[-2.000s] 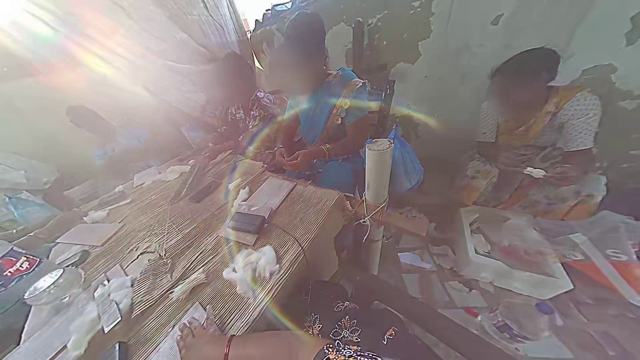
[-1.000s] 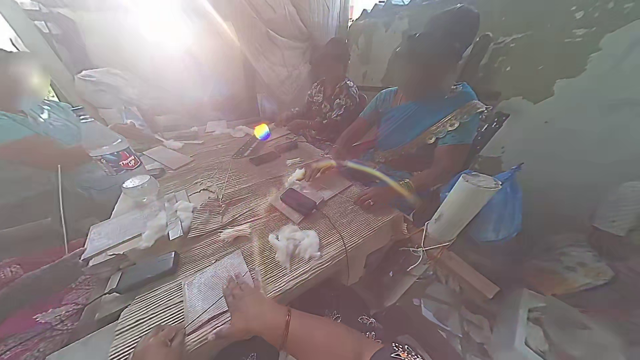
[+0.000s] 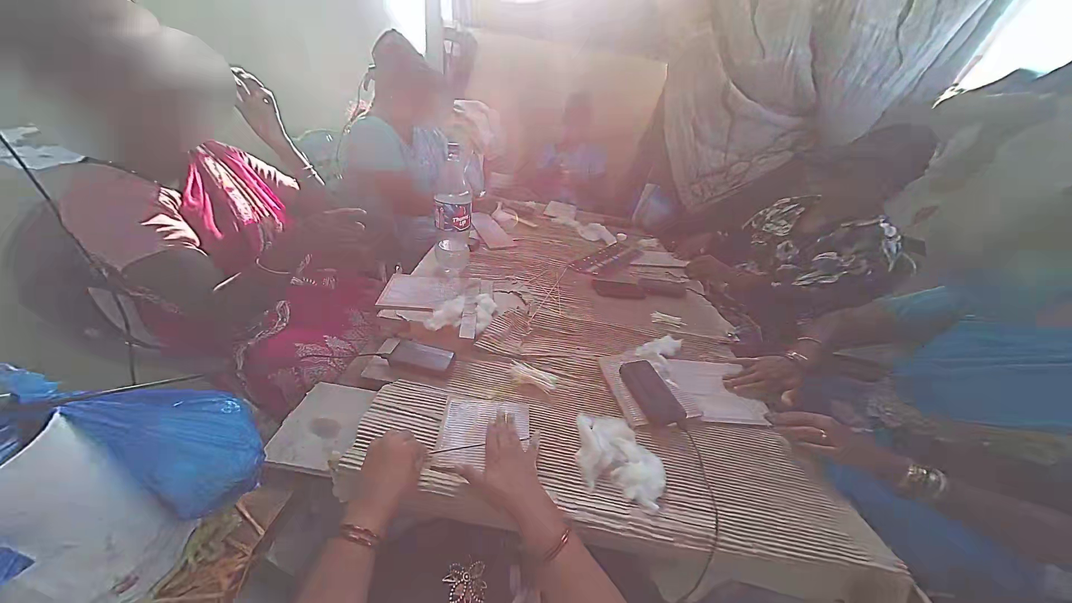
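A thin dark stick (image 3: 479,447) lies across a small white tile-like board (image 3: 461,419) on the corrugated cardboard table cover. My left hand (image 3: 394,469) is curled around the stick's left end. My right hand (image 3: 502,461) rests on the board with fingers extended, the stick passing at its fingers; whether it grips the stick is unclear. To the right of my right hand lies a clump of white cotton (image 3: 620,461). A small bundle of white wicks or sticks (image 3: 533,377) lies beyond the board.
Black corded devices (image 3: 651,392) (image 3: 421,357) lie on either side. A plastic bottle (image 3: 453,213) stands farther back, near more boards and cotton. Co-workers sit around the table; a co-worker's hands (image 3: 758,377) touch a board at right. A blue plastic bag (image 3: 180,444) is at left.
The view has swung far to the left. My left hand, at the lower edge a second ago, now shows fully beside the board. My right hand remains at the board.
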